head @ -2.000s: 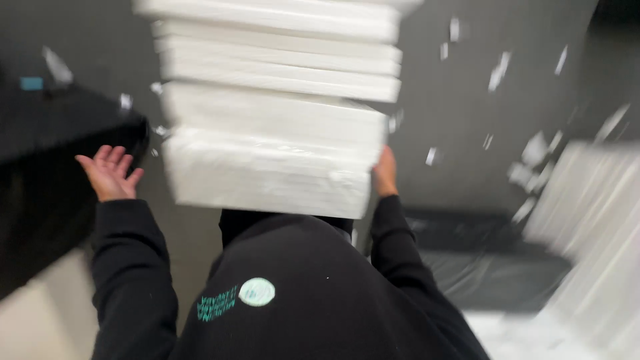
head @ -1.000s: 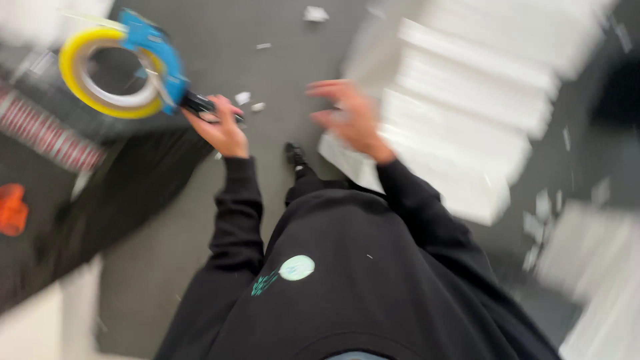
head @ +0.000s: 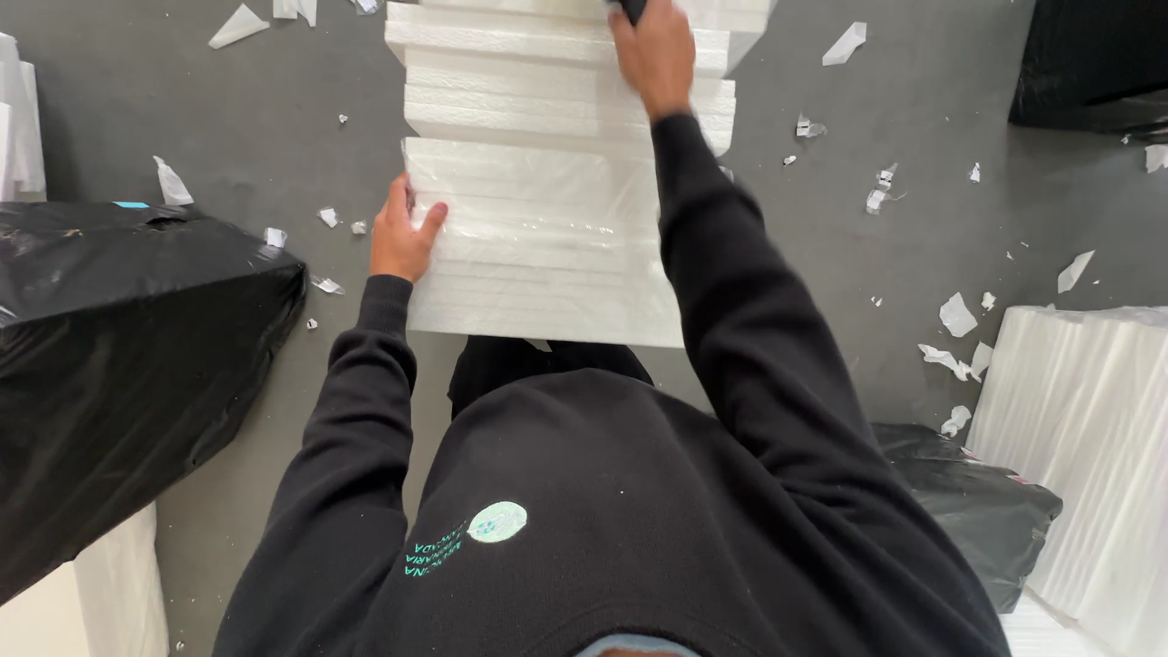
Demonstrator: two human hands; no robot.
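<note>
A stack of white foam sheets (head: 538,292), partly under clear plastic, stands in front of my body. My left hand (head: 404,235) rests against the left edge of its nearest part, thumb over the top. Farther off, more foam pieces (head: 511,91) lie in uneven layers toward the top of the view. My right hand (head: 659,55) is above these far layers, closed around a black handle (head: 630,7); the rest of that object is cut off by the frame's top edge.
Black-wrapped bulky packages stand at the left (head: 137,356), upper right (head: 1095,64) and lower right (head: 976,511). White foam stacks are at the right edge (head: 1077,438) and far left (head: 23,137). Torn scraps (head: 958,315) litter the grey floor (head: 821,237).
One second ago a blue tape dispenser with a yellow roll was in my left hand; that hand is now on the foam. My right hand, free then, now grips a black handle. The view has turned.
</note>
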